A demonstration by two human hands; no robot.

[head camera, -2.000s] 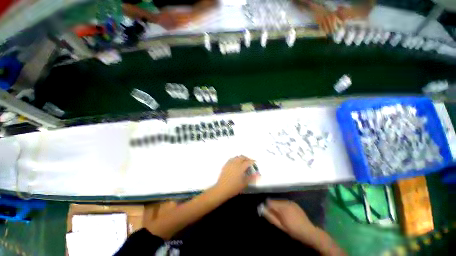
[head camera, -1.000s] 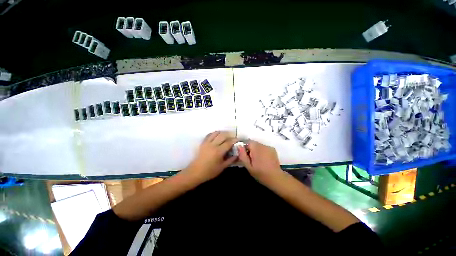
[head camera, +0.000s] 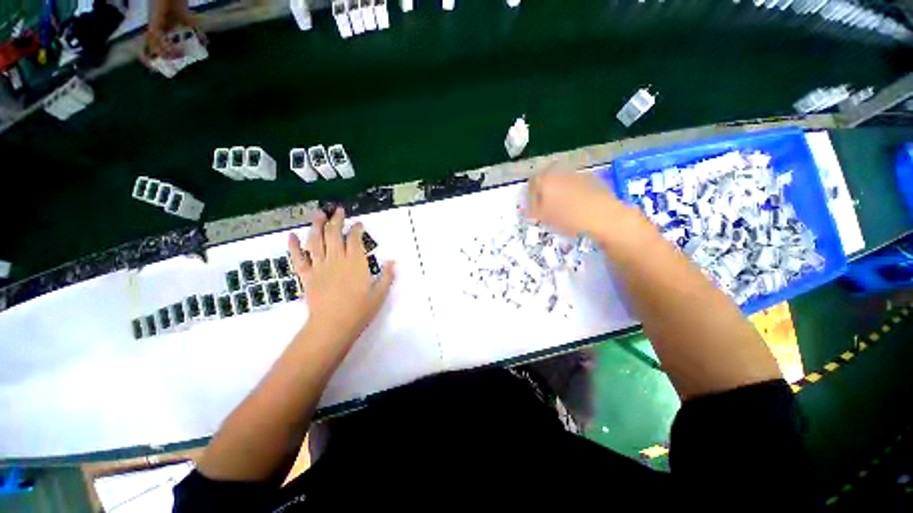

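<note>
Rows of small charger housings point(head camera: 207, 306) with dark open ends stand on the white bench covering point(head camera: 240, 381). My left hand point(head camera: 335, 269) lies over the right end of the rows, fingers spread, hiding some housings; whether it grips one I cannot tell. Small white parts point(head camera: 531, 266) lie scattered on the bench to the right. My right hand point(head camera: 563, 200) is above the far edge of these parts, blurred, its fingers pointing down-left; I cannot tell if it holds anything. A single white unit with prongs point(head camera: 517, 137) stands on the green belt just beyond it.
A blue bin point(head camera: 830, 210) heaped with white parts stands at the bench's right end. The green conveyor belt point(head camera: 420, 110) carries grouped housings point(head camera: 244, 163) and another pronged unit point(head camera: 637, 106). A grey edge rail point(head camera: 270, 222) divides bench and belt. Another person's hand point(head camera: 170, 30) touches housings at top left.
My hands have parted from the bench's near edge. The left moved forward onto the housing rows, the right forward and right past the scattered parts. A pronged unit now shows on the belt near it.
</note>
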